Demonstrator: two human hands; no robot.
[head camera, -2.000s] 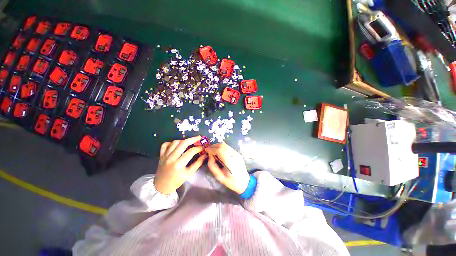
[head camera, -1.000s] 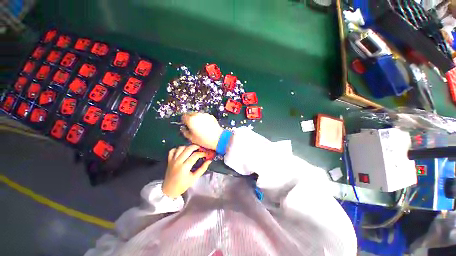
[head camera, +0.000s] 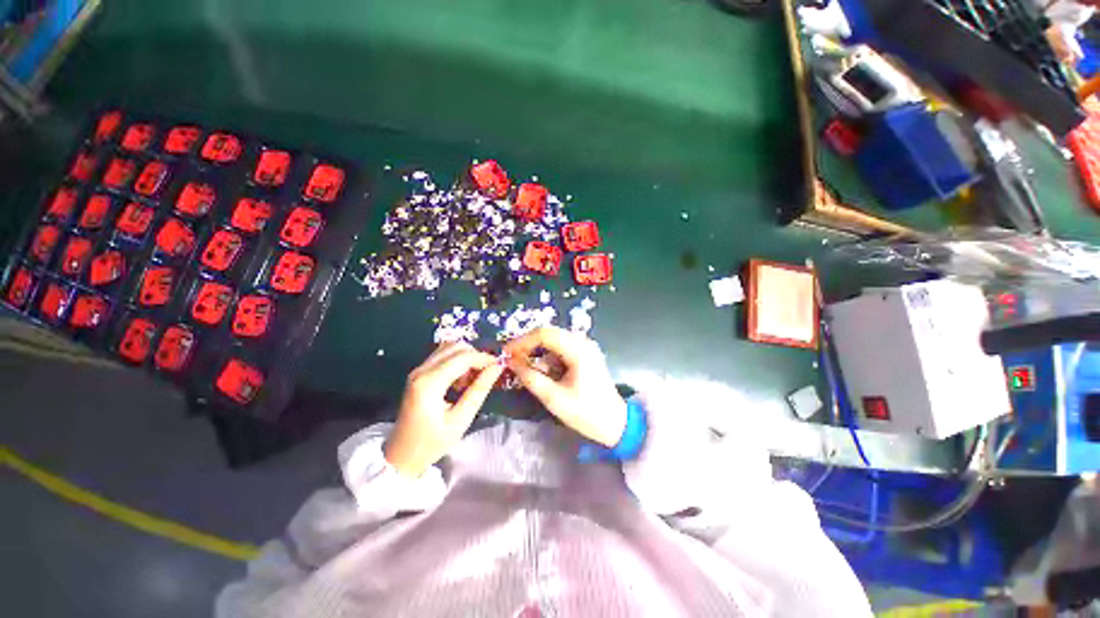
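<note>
My left hand (head camera: 437, 402) and my right hand (head camera: 572, 384) meet fingertip to fingertip at the mat's near edge. A red housing is mostly hidden in my left fingers. My right fingertips are pinched at it; whether they hold a small part is too small to tell. A heap of small silvery and brown loose parts (head camera: 440, 235) lies beyond my hands, with whitish separated parts (head camera: 456, 324) nearer to me. Several loose red housings (head camera: 531, 200) lie at the heap's right side. A black blister tray (head camera: 316, 284) with rows of red housings is at left.
An orange-brown frame (head camera: 783, 304) lies at right, with white squares (head camera: 726, 290) beside it. A white control box (head camera: 913, 362) with cables stands further right. A wooden-edged tray (head camera: 801, 181) at upper right holds a blue box (head camera: 913, 155). Clear film (head camera: 1025, 256) lies near the white box.
My right hand reached left to the small parts one second ago; now it is back against my left hand. My left hand stays near the mat's edge. The view has shifted slightly.
</note>
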